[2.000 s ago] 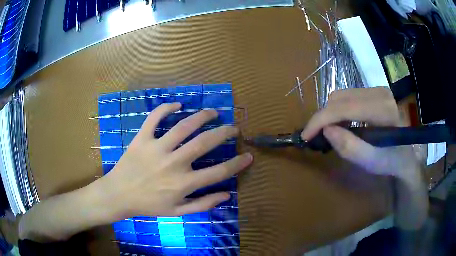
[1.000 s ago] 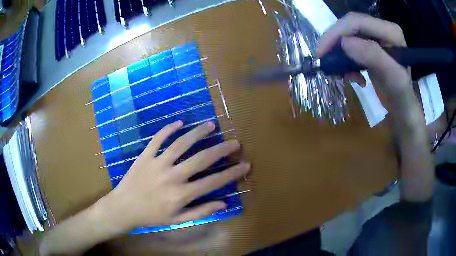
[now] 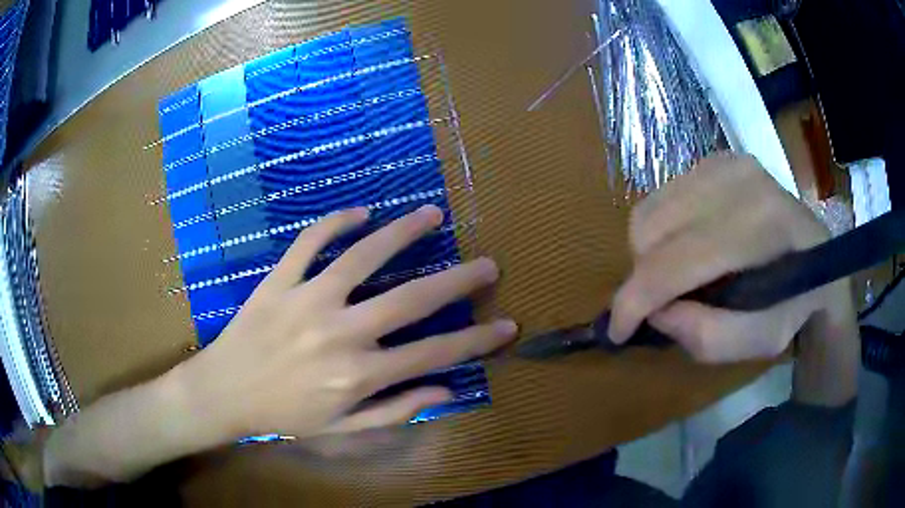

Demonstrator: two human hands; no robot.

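Observation:
A blue solar cell panel [image 3: 298,129] with pale parallel lines lies on the brown bench. Fine tabbing ribbon ends stick out past both its sides, and a thin bus ribbon [image 3: 459,139] crosses the ends along its right edge. My left hand [image 3: 347,327] lies flat on the panel's lower part with fingers spread, hiding the cells beneath. My right hand [image 3: 724,268] holds a black soldering iron [image 3: 794,278] like a pen. Its dark tip points left, close to my left fingertips at the panel's lower right edge. Whether the tip touches a ribbon cannot be told.
A pile of loose short ribbons [image 3: 650,109] lies at the upper right, beside a white strip [image 3: 734,89]. White strips [image 3: 22,327] are stacked at the far left. A grey plate [image 3: 164,50] with dark tabbed cells [image 3: 119,22] is at the back left.
The panel has shifted away from me since the oldest frame. My right hand lifted the iron near the ribbon pile, then brought it down to the panel's lower right edge. My left hand stays on the panel.

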